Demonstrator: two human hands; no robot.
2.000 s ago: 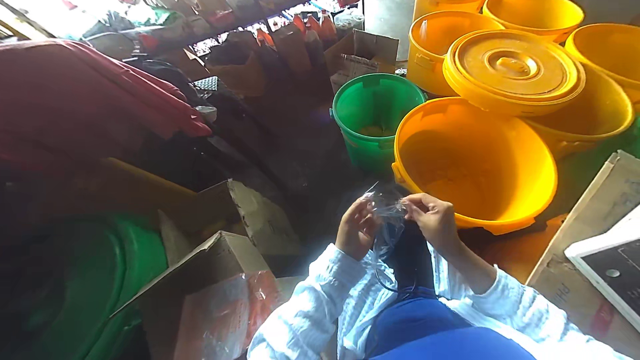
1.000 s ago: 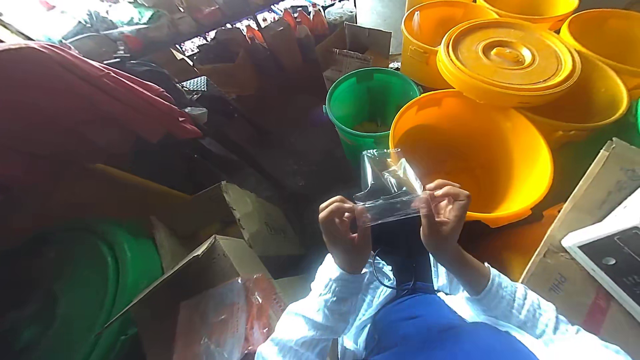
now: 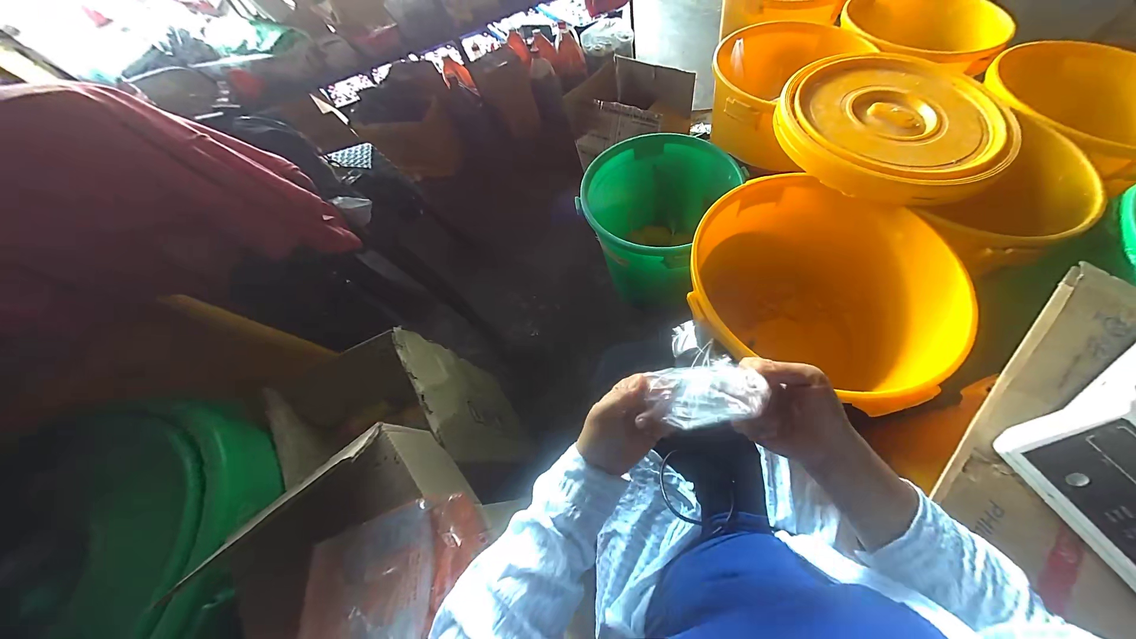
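Observation:
A clear plastic bag (image 3: 707, 395), crumpled and shiny, is stretched between my two hands above my lap. My left hand (image 3: 617, 424) grips its left end, and my right hand (image 3: 794, 408) grips its right end. Just beyond my right hand stands a large open orange plastic bucket (image 3: 834, 284). Farther off, a green plastic bucket (image 3: 661, 191) has something yellowish at its bottom. Whether the bag contains anything cannot be told.
An orange lid (image 3: 896, 115) rests on several orange buckets at the upper right. An open cardboard box (image 3: 417, 470) with plastic-wrapped material stands at lower left, beside a large green container (image 3: 222, 461). At right, a white device (image 3: 1083, 444) lies by a cardboard box (image 3: 1021, 399). Red cloth (image 3: 160, 177) hangs left.
One second ago the bag was spread flat and upright between my hands; now it is bunched up and held lower between them.

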